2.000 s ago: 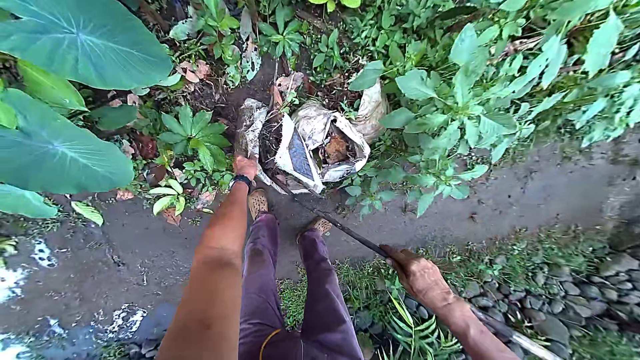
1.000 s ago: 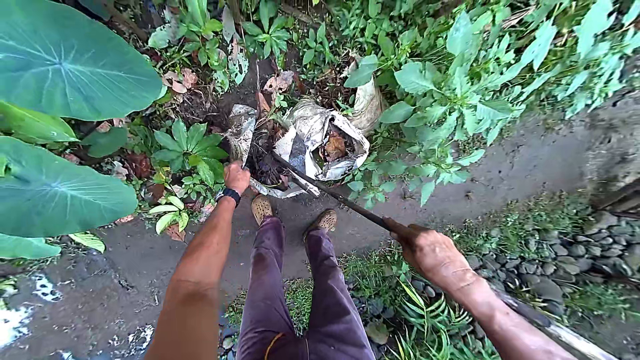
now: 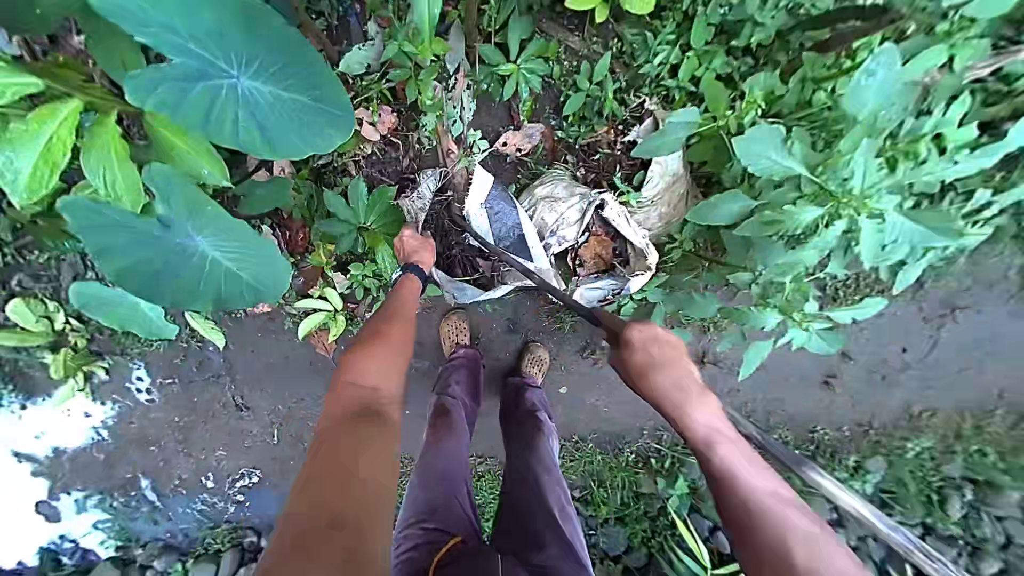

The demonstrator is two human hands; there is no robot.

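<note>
My left hand [image 3: 414,247], with a dark band at the wrist, grips the left edge of a dirty white woven plastic sack [image 3: 419,196]. Its mouth is spread around dark soil or plant debris. My right hand [image 3: 652,360] is closed around a long tool with a worn wooden pole [image 3: 848,488] and a slim dark front part [image 3: 532,276]. The tool's far end reaches into the opening beside my left hand, where its tip is hidden. Touching on the right lies another dirty white sack or sack part [image 3: 560,210], its opening showing a brown dry leaf [image 3: 596,254].
Below the sacks runs a wet dirt path [image 3: 768,360], with my shoes [image 3: 454,331] close to them. Large-leaved plants [image 3: 240,88] stand left and leafy weeds [image 3: 832,208] right. Grass, stones [image 3: 616,540] and a bright puddle [image 3: 48,464] border the near side.
The tool's dark end has shifted left, from the middle of the sacks into the left opening. My left hand keeps hold of the sack edge. The dark-and-white flap stands more spread than a second ago.
</note>
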